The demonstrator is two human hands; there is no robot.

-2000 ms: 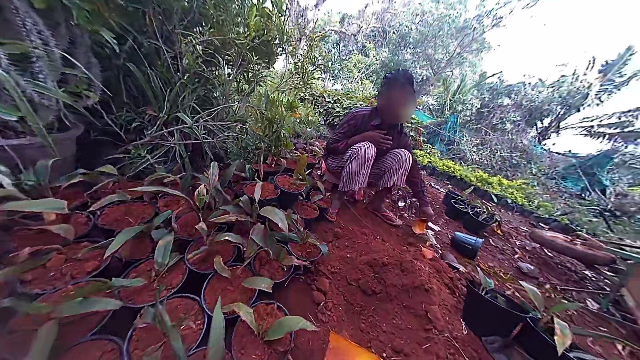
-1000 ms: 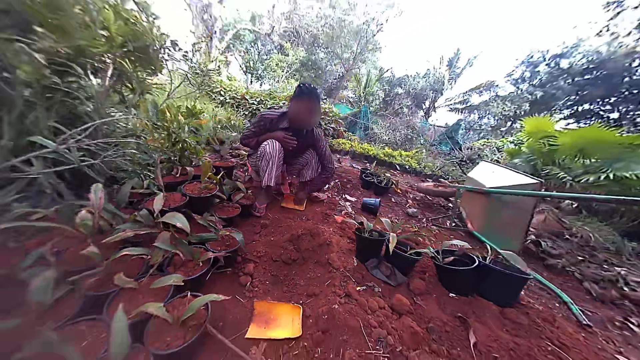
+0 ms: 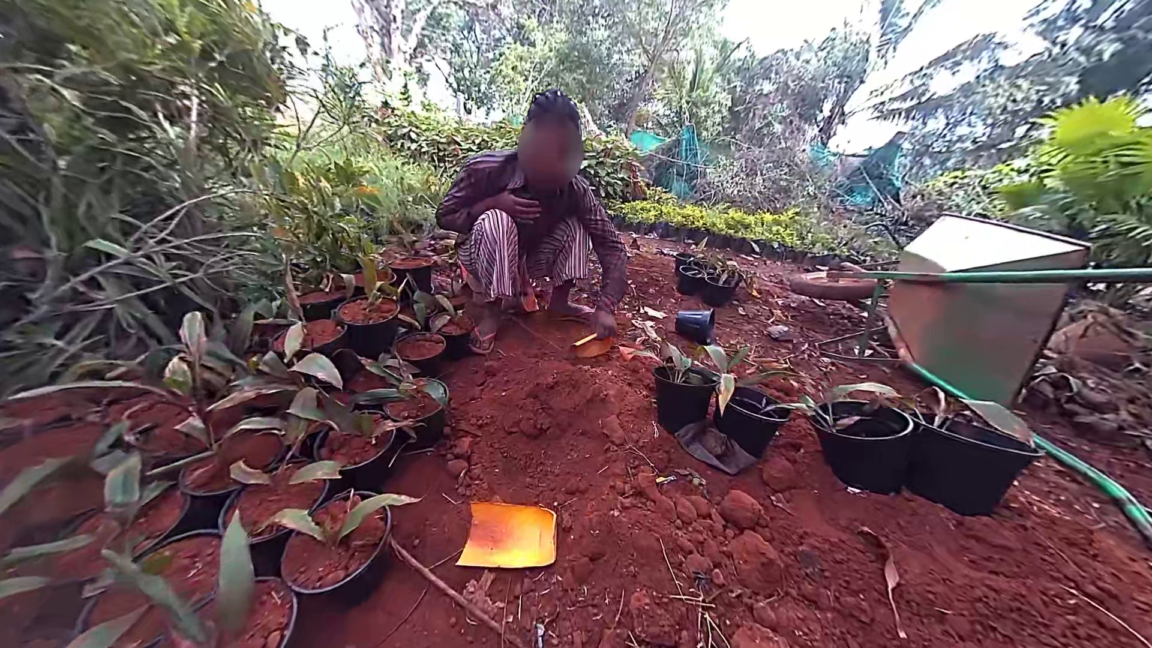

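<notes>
Neither my left hand nor my right hand shows in the head view. A curved orange-yellow sheet point(image 3: 510, 535) lies on the red soil point(image 3: 621, 576) in the near middle. Several black pots filled with red soil and leafy plants, one of them a near pot point(image 3: 335, 549), stand close together on the left. To the right of the soil heap point(image 3: 549, 396) are black pots with drooping plants, among them a wide pot point(image 3: 866, 450). Beyond the heap another person point(image 3: 540, 216) squats, one hand on the chest and the other at a second orange-yellow piece point(image 3: 594, 346) on the ground.
A wheelbarrow point(image 3: 976, 306) with green handles stands at the right, a green hose point(image 3: 1093, 481) beside it. A small dark pot point(image 3: 695, 326) lies tipped over near the person. Soil clods point(image 3: 742, 510) and a thin stick point(image 3: 445, 589) lie in front. Dense shrubs border the left.
The view has swung to the right, bringing in the wheelbarrow. The other person's lower hand has moved down to the orange-yellow piece on the ground and now holds it tilted.
</notes>
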